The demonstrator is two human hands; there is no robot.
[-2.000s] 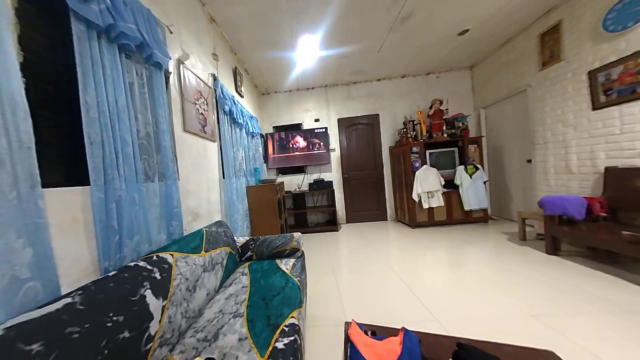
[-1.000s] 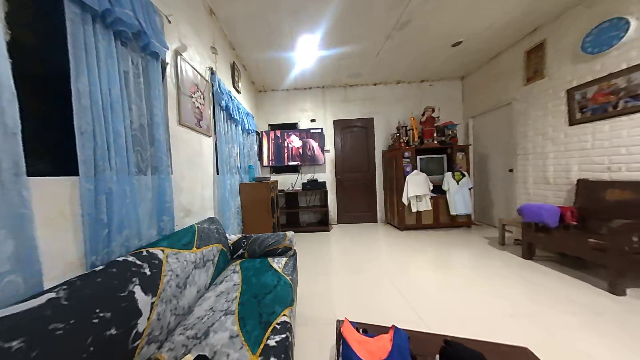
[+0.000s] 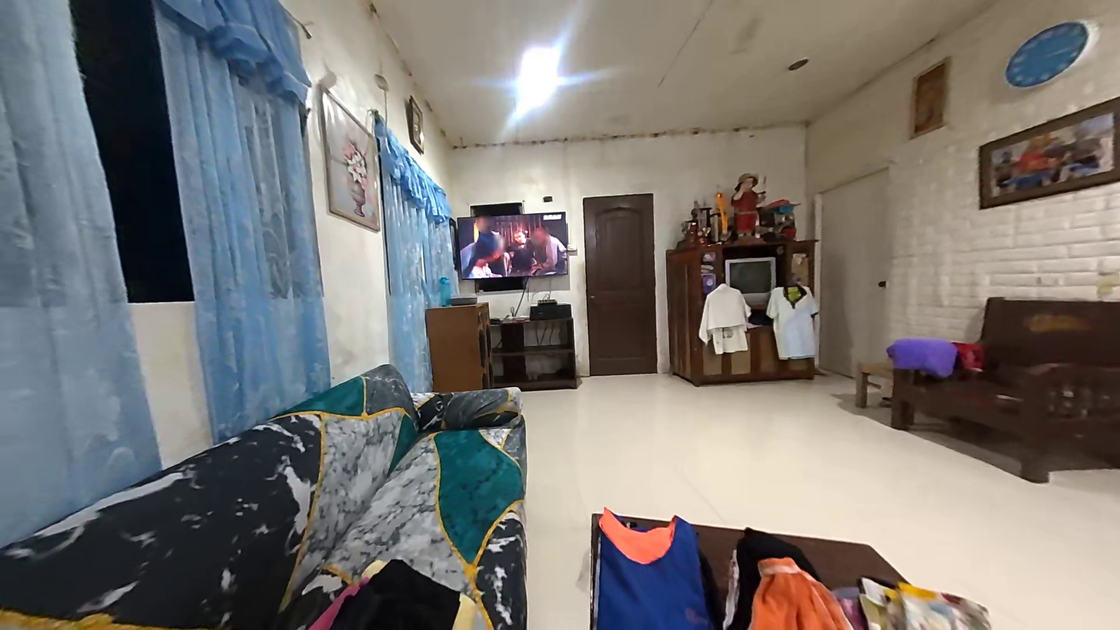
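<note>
Neither of my hands shows in the head view. At the bottom, a blue garment with an orange neckline [image 3: 652, 577] lies on a dark brown low table [image 3: 862, 564]. To its right are a black cloth [image 3: 752, 556], an orange garment [image 3: 794, 595] and a patterned, multicoloured cloth [image 3: 932, 608]. A black cloth [image 3: 407, 599] with pink and pale yellow cloth beside it lies on the sofa seat at the bottom edge.
A marble-patterned sofa [image 3: 219, 516] runs along the left, below blue curtains [image 3: 254, 245]. A wooden bench [image 3: 1050, 385] with a purple cloth [image 3: 923, 357] stands at the right. Toward the back are a brown door [image 3: 619, 284], a television [image 3: 514, 247] and a wooden cabinet [image 3: 687, 324].
The view has tilted down somewhat, bringing more of the clothes on the low table and the black cloth on the sofa into sight. The television picture has changed.
</note>
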